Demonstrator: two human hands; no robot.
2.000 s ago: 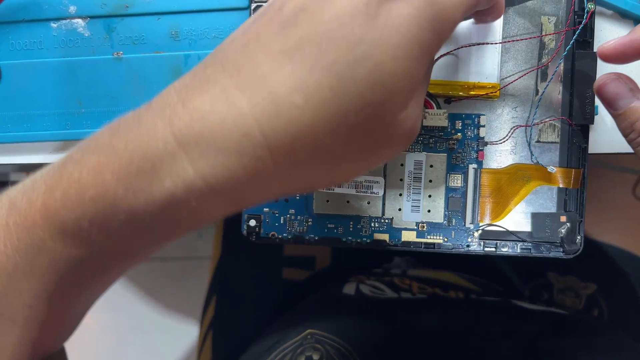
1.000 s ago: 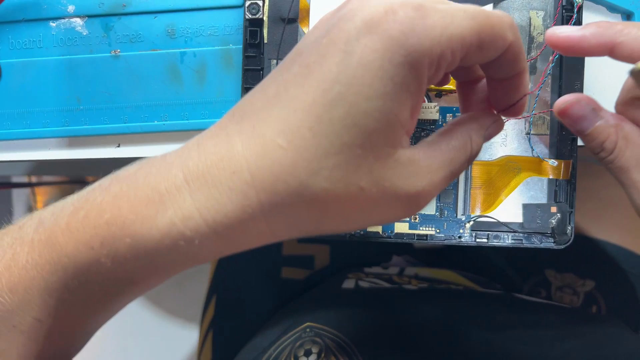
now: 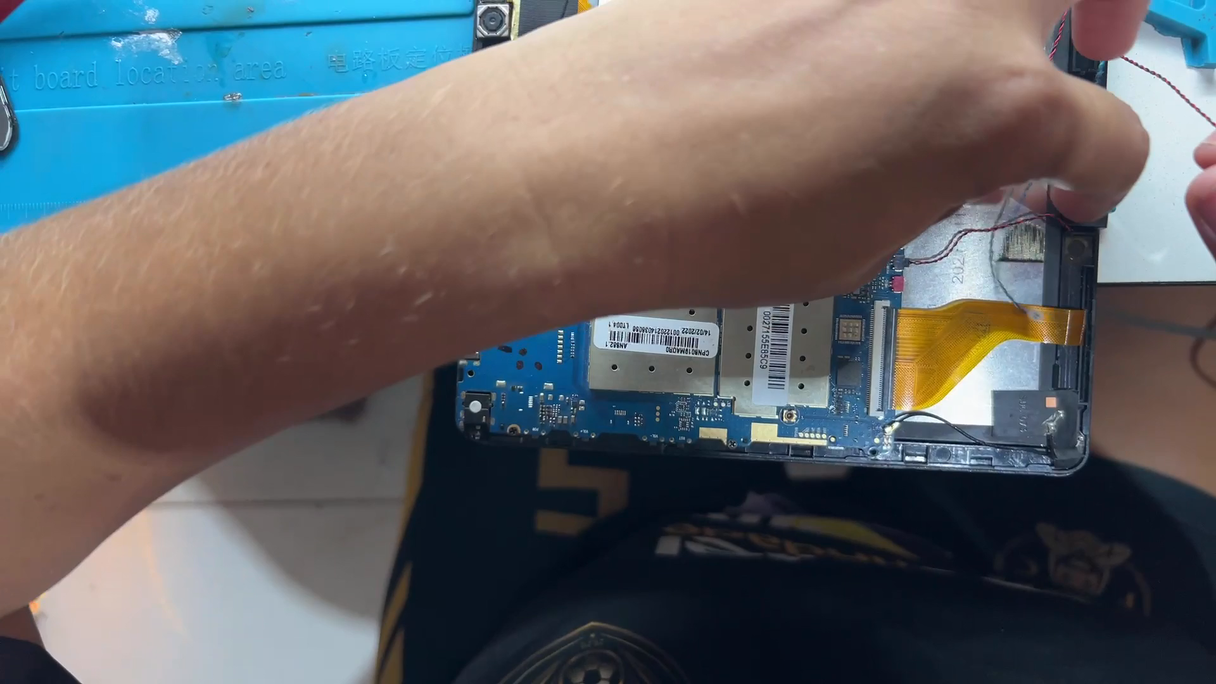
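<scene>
An opened tablet lies with its blue circuit board (image 3: 608,408) and orange flat ribbon cable (image 3: 950,332) exposed. Across it reaches my left arm; my left hand (image 3: 1054,123) is over the right edge, its thumb at the black frame (image 3: 1073,275). Its grip is hidden. A thin twisted red-and-black wire (image 3: 978,231) runs from the board toward that thumb, with a pale loop of wire close by. Another stretch of twisted red wire (image 3: 1168,87) extends beyond the tablet toward my right hand (image 3: 1205,195), only whose fingertips show at the right border. Whether they pinch it cannot be made out.
A blue silicone repair mat (image 3: 237,104) lies at upper left, with a dark object at its left border. Another blue plastic piece (image 3: 1187,24) is at the top right, by a white surface (image 3: 1149,228). Dark printed clothing (image 3: 760,589) is below the tablet's near edge.
My left hand has moved right, from over the board to the tablet's right edge. My right hand has shifted right, mostly out of view. A red wire now stretches out past the edge.
</scene>
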